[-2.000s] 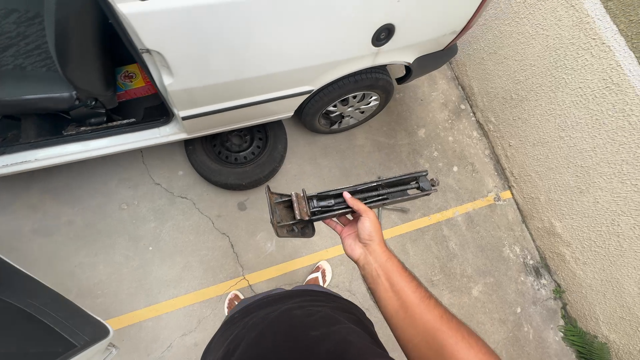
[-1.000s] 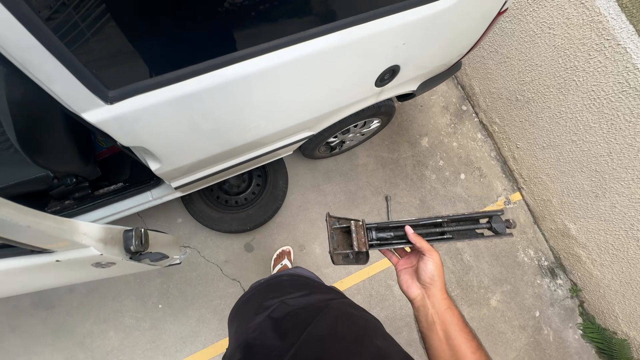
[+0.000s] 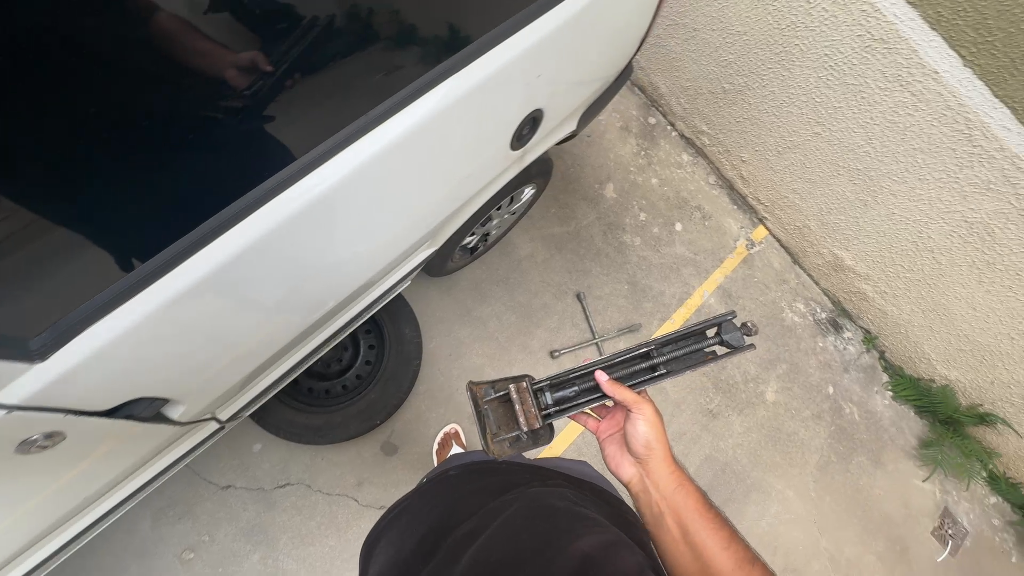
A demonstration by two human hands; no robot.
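My right hand (image 3: pixel 628 428) grips a folded scissor jack (image 3: pixel 640 368) of dark, partly rusty metal, with the thumb over its near rail and the fingers beneath. The jack's wide base plate points left, above my lap, and its threaded screw runs toward the upper right. Behind it a four-way lug wrench (image 3: pixel 593 326) lies on the concrete, partly hidden by the jack. A spare wheel with a black steel rim (image 3: pixel 400 360) lies on the ground, partly under the car's side. My left hand is out of view.
The white car (image 3: pixel 320 264) fills the left side, its rear wheel (image 3: pixel 492 228) beyond the spare. A rough plaster wall (image 3: pixel 840 160) stands on the right, with ferns (image 3: pixel 936 408) and a floor drain (image 3: pixel 950 530) near its foot. A yellow line (image 3: pixel 704 288) crosses the concrete.
The jack stays in my right hand. The open car door seen a second ago is out of view, and the lug wrench shows more fully. The view has turned and come closer to the car.
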